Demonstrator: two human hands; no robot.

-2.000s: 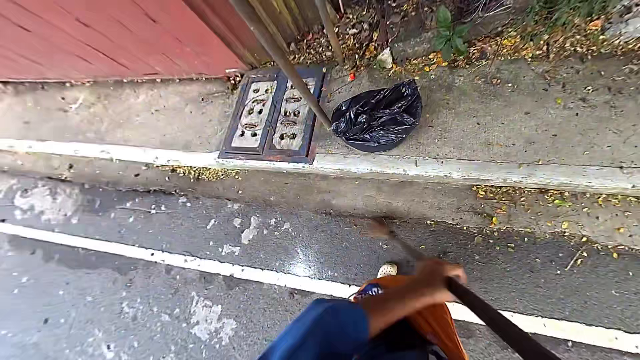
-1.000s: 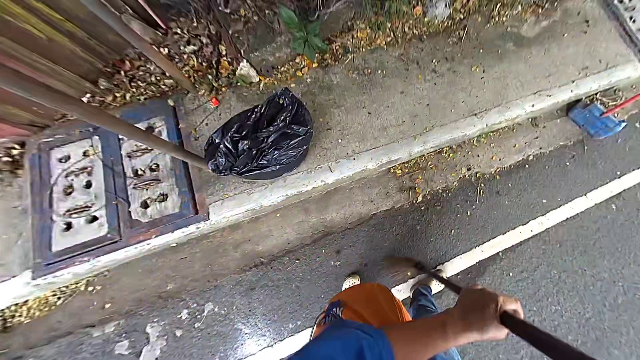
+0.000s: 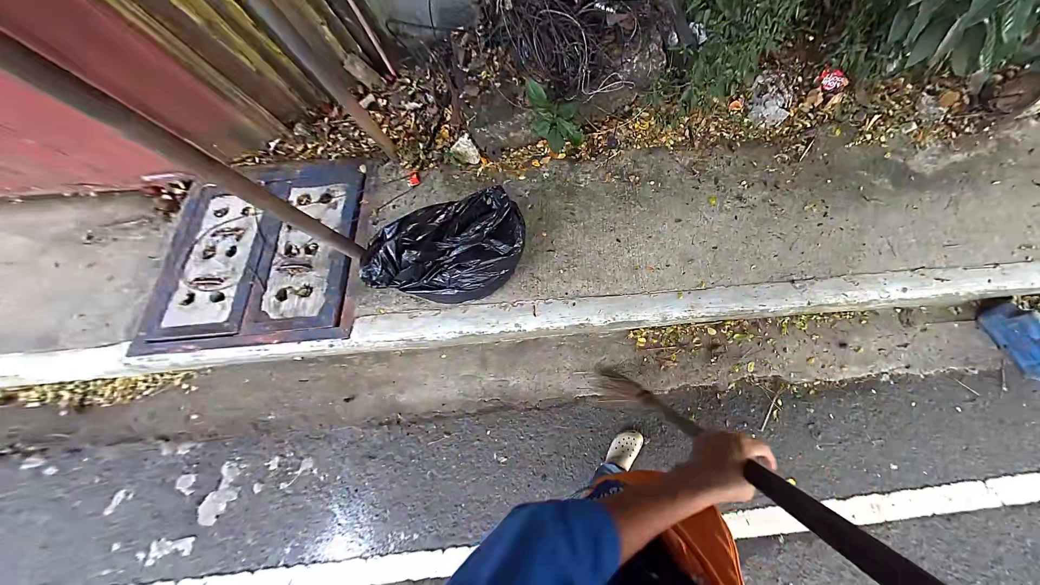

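Observation:
My left hand (image 3: 727,465), at the end of a blue sleeve, is closed around the dark handle of a broom (image 3: 821,520). The handle runs from the lower right to blurred bristles (image 3: 621,388) over the gutter, below the white curb. My right hand is out of view. On the sidewalk, a black plastic bag (image 3: 455,244) lies against the foot of a slanting pole (image 3: 219,171). Yellow leaves (image 3: 715,337) are scattered along the gutter, to the right of the bristles. Part of a blue dustpan (image 3: 1016,333) shows at the right edge.
Left of the bag is a drain cover (image 3: 268,252) with a dark frame and holes. The curb (image 3: 650,309) is a raised white edge beside the road. Dry leaves, wires (image 3: 561,41) and plants line the far side. A light clog (image 3: 625,448) stands on the asphalt.
The view has swung about. The broom's bristles were over the asphalt one second ago and are now up at the gutter. My left hand has kept its grip on the handle.

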